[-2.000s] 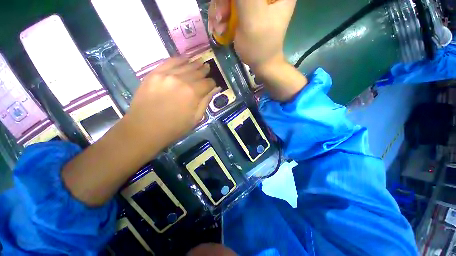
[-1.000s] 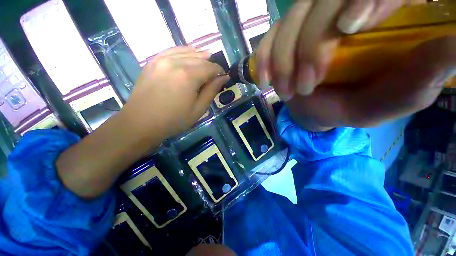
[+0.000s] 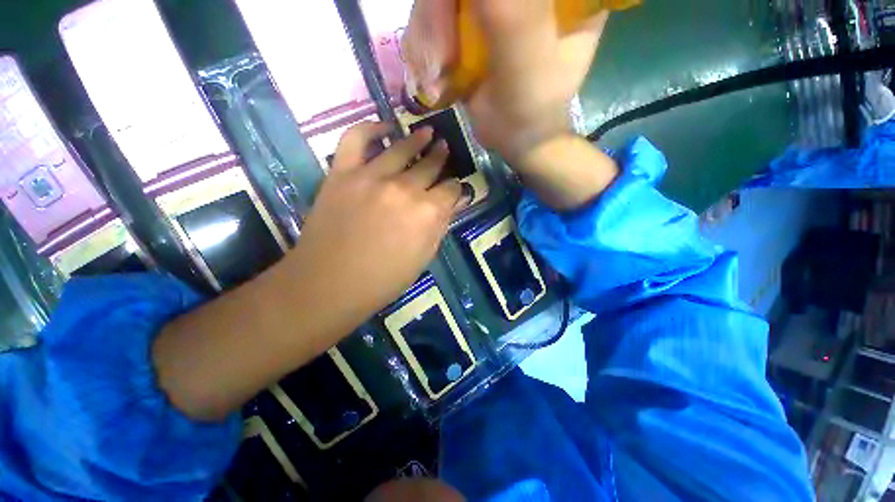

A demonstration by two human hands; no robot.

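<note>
My right hand (image 3: pixel 510 78) is closed around the yellow-orange electric screwdriver (image 3: pixel 476 49) at the top centre; its nose points down at the upper end of a cream-framed phone unit (image 3: pixel 453 142). My left hand (image 3: pixel 388 201) lies over that unit, fingers bent on its frame and dark rectangle. Whether the left fingers pinch anything, such as a screw, cannot be told. The bit's tip is too small to make out. The unit sits in a clear blister tray (image 3: pixel 491 358) with other phone units, some with long pink-white covers (image 3: pixel 142 88) opened away from me.
A green mat (image 3: pixel 677 108) lies under the tray. The black cord (image 3: pixel 726 88) runs right from beside my right wrist. Another person's blue sleeve (image 3: pixel 834 169) shows at the right edge. Shelving (image 3: pixel 854 422) stands at the lower right.
The screwdriver and my right hand have moved from close before the camera back to the top centre, over the unit. My left hand has shifted slightly right. The view has shifted a little.
</note>
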